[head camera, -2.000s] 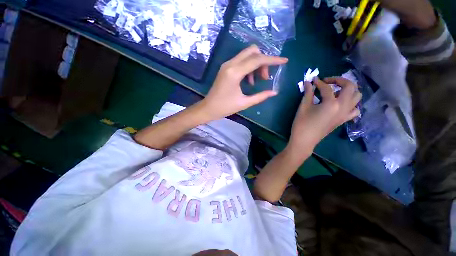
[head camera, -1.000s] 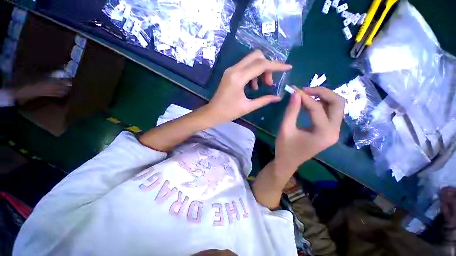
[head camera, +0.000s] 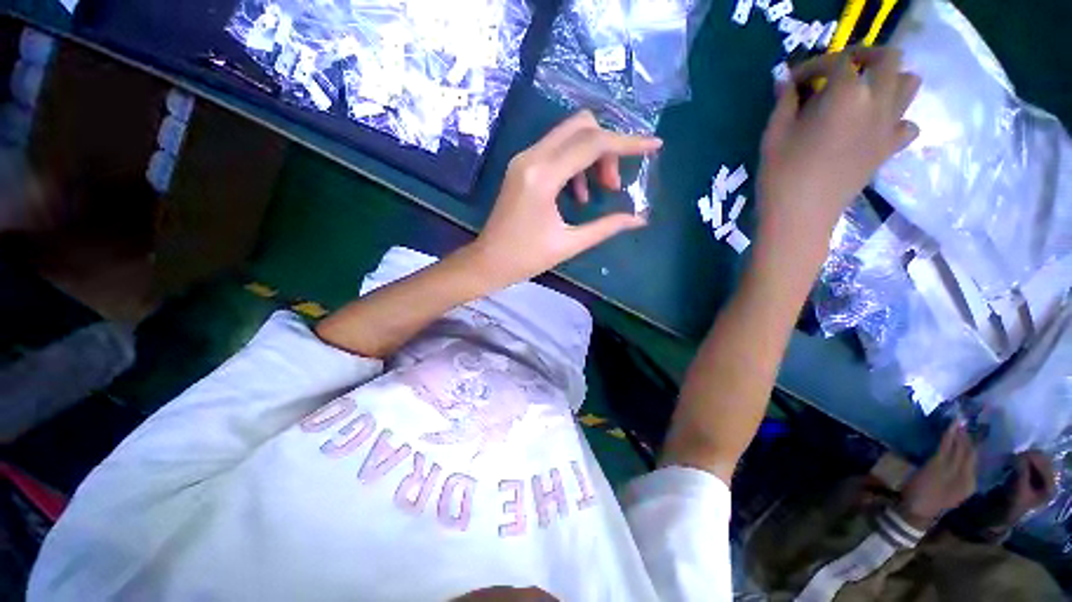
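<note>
My left hand (head camera: 547, 194) holds a small clear zip bag (head camera: 638, 188) upright between thumb and forefinger; a whitish glint shows in it. My right hand (head camera: 835, 129) is stretched out over the bench at the upper right, beside small white labelled pieces (head camera: 799, 29) and the yellow-handled cutter (head camera: 868, 21). Its fingertips are partly hidden, so what it touches is unclear. A little group of loose white parts (head camera: 724, 209) lies on the bench between my hands.
A heap of filled small bags (head camera: 388, 65) lies on the dark tray (head camera: 464, 171). A medium zip bag (head camera: 635, 53) lies beside it. Large plastic bags (head camera: 976, 153) lie at the right. Another person's hands (head camera: 946, 476) are at the lower right. A cardboard carton (head camera: 212, 176) stands at the left.
My right hand has moved from beside the small bag, where it held a white piece, up and right to the cutter. The left hand still holds the bag. Another person's hands now show at lower right.
</note>
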